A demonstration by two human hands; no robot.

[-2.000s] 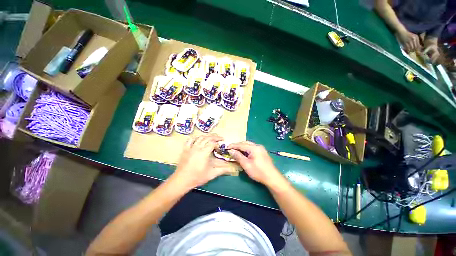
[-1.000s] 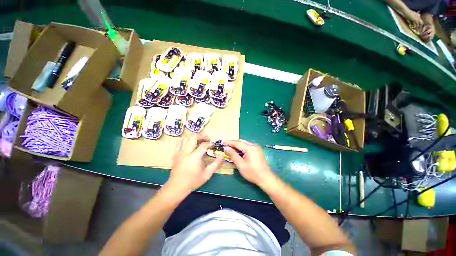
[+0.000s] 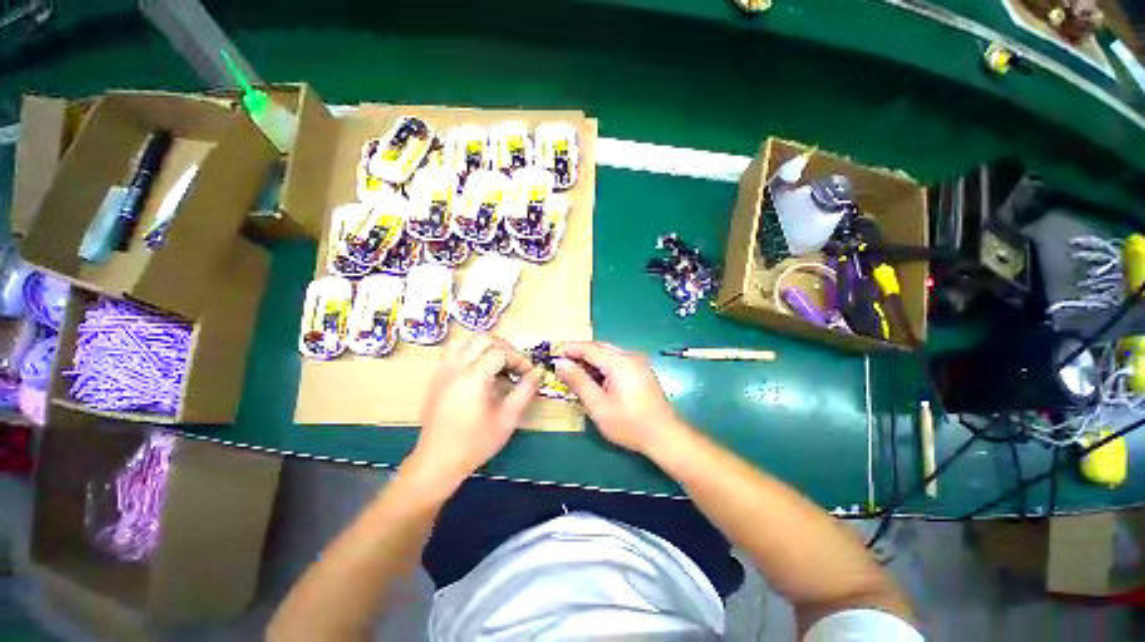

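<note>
A half-assembled unit (image 3: 549, 381), a white shell with yellow and dark parts, is at the front edge of the cardboard sheet (image 3: 329, 404), partly covered by my fingers. My left hand (image 3: 475, 391) grips its left side. My right hand (image 3: 618, 394) is at its right side, thumb and finger pinched on its dark parts. Both hands are bare. Several open units (image 3: 377, 314) of the same look lie in rows on the sheet behind my hands, some stacked. The exact part between my fingertips is too small to tell.
A wooden-handled tool (image 3: 728, 355) and a cluster of small dark parts (image 3: 683, 273) lie right of the sheet. A tool box (image 3: 743, 301) stands beyond them, with black equipment (image 3: 992, 376) farther right. Open cartons (image 3: 216, 188) and lilac strands (image 3: 129, 357) are at the left. A person's hand (image 3: 1077, 18) shows top right.
The camera view has shifted, so the bench items sit differently in the picture. My hands remain on the unit, and my fingertips have moved slightly over its dark parts.
</note>
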